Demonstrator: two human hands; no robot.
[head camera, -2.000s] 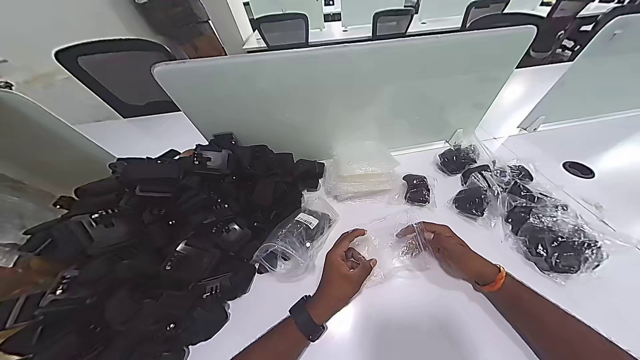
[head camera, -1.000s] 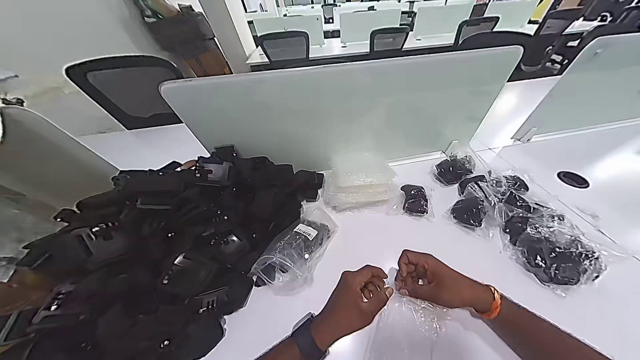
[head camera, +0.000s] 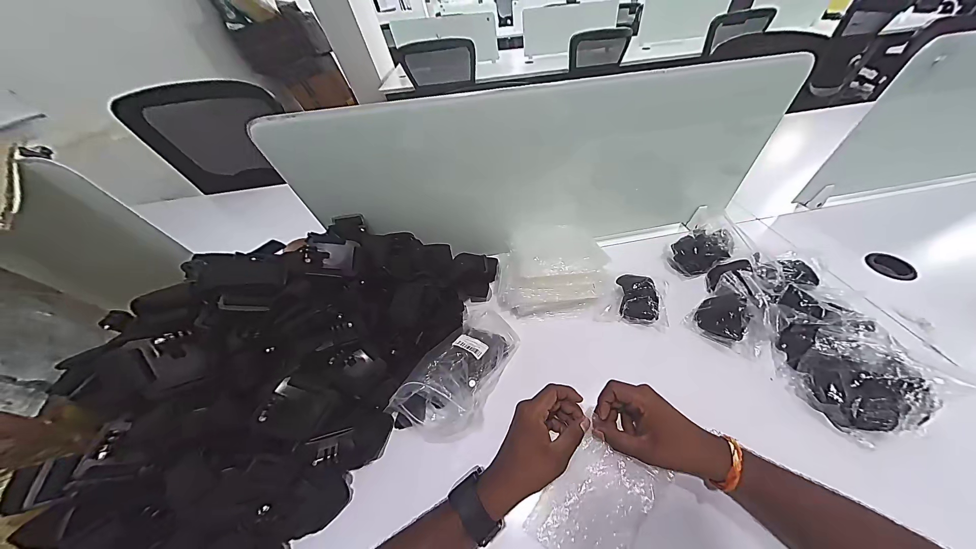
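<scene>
A clear plastic bag (head camera: 598, 496) hangs over the white table, its top edge pinched between the fingertips of my left hand (head camera: 545, 435) and my right hand (head camera: 648, 431). The two hands almost touch. Left of them lies a larger clear bag with a white label (head camera: 457, 374), holding something dark. A stack of clear plastic bags (head camera: 557, 282) rests by the partition, and a small black item in clear wrap (head camera: 639, 299) sits just right of it.
A big heap of black items with straps and buckles (head camera: 305, 366) covers the left side. Several black items in clear bags (head camera: 854, 381) lie at the right, near a round black desk grommet (head camera: 890, 266). A frosted partition (head camera: 526, 145) stands behind.
Both hands were farther apart on a crumpled clear bag two seconds ago; they have come together at its edge, and the bag now hangs toward me.
</scene>
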